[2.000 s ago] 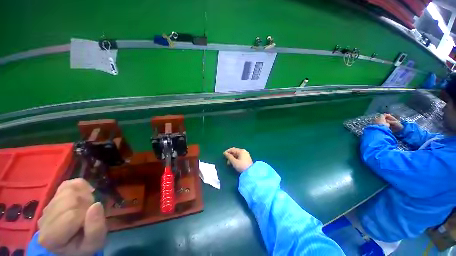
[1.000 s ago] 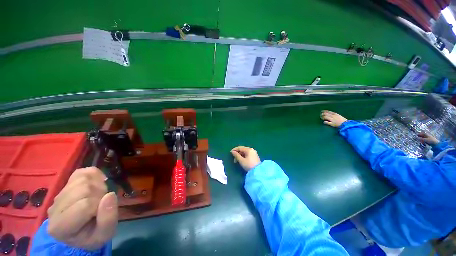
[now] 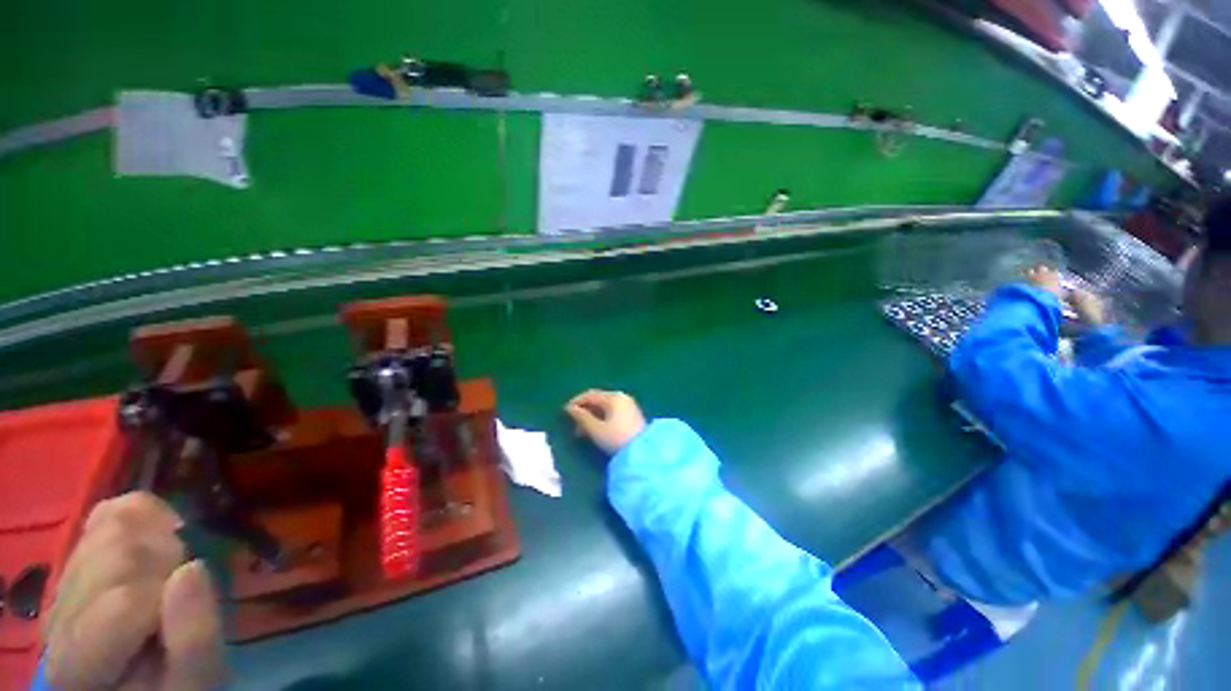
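The reddish-brown fixture (image 3: 371,594) stands on the green bench with two black toggle clamps. The right clamp's red ribbed handle (image 3: 400,516) lies down toward me. My left hand (image 3: 128,594) is closed in a fist at the end of the left clamp's linkage (image 3: 203,473); that clamp's handle is hidden inside the fist. My right hand (image 3: 604,419) rests on the bench right of the fixture, fingers curled together, with nothing visible in it. The red compartment tray (image 3: 61,466) is at the left edge, partly cut off, with dark discs (image 3: 24,591) in it.
A white paper scrap (image 3: 528,458) lies between the fixture and my right hand. A small pale ring (image 3: 766,305) lies alone farther back on the bench. A neighbouring worker in a blue smock (image 3: 1093,432) handles parts in shiny clear packaging (image 3: 932,321) at right. A green partition (image 3: 405,176) stands behind.
The view has shifted, so the fixture and tray appear farther left. The neighbour's hand reached out over the bench and is back at the packaging; a pale ring now lies on the bench.
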